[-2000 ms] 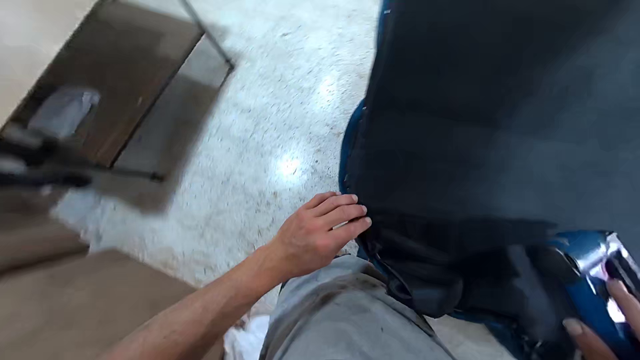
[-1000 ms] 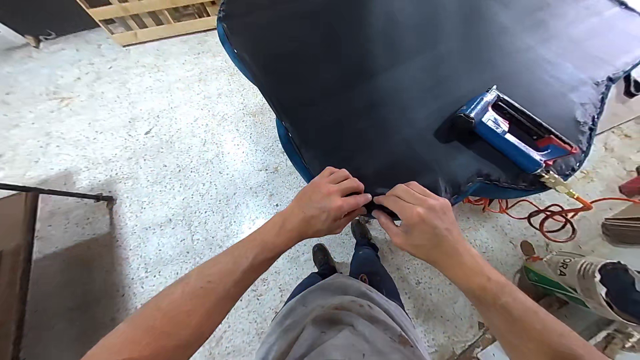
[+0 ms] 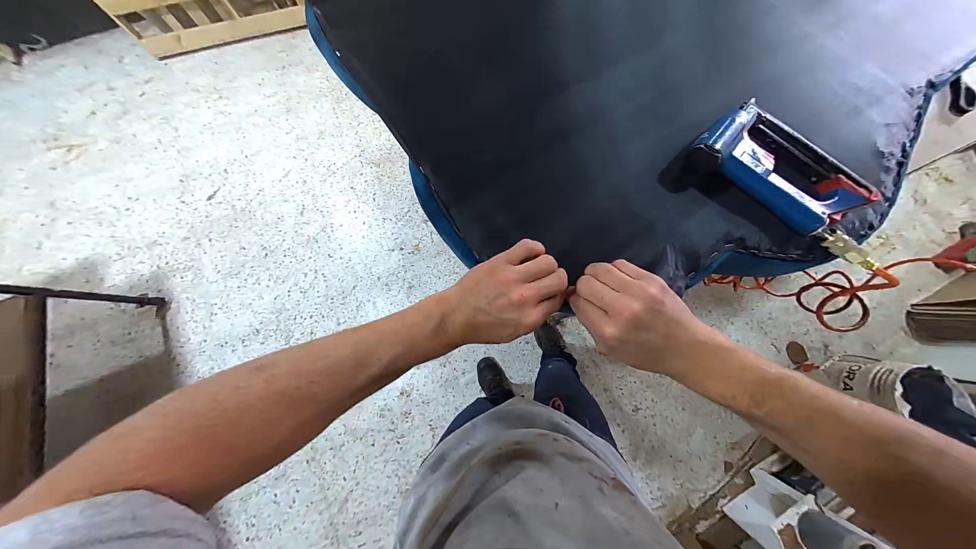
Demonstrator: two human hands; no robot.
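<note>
A large upholstered piece faces up with black lining fabric (image 3: pixel 534 114) across it and blue upholstery (image 3: pixel 442 217) along its edge. At the near edge, my left hand (image 3: pixel 511 293) grips the black fabric with curled fingers. Close beside it, my right hand (image 3: pixel 629 309) pinches the same edge, and the hands nearly touch. The bit of fabric between the fingertips is mostly hidden. A blue pneumatic staple gun (image 3: pixel 785 171) lies on the lining to the right of my hands, its brass fitting joined to an orange air hose (image 3: pixel 839 293). Staples show along parts of the edge.
A wooden pallet (image 3: pixel 229 34) lies on the speckled floor (image 3: pixel 252 175) at the upper left. A dark metal bar (image 3: pixel 84 296) juts in at left. On the right are cardboard (image 3: pixel 942 316) and a white sack (image 3: pixel 862 377) bearing writing. White scraps (image 3: pixel 785 503) lie at the lower right.
Two seconds ago my right hand was by the staple gun at the lower right; it now grips the fabric edge beside my left hand. The staple gun now lies free. The view has shifted.
</note>
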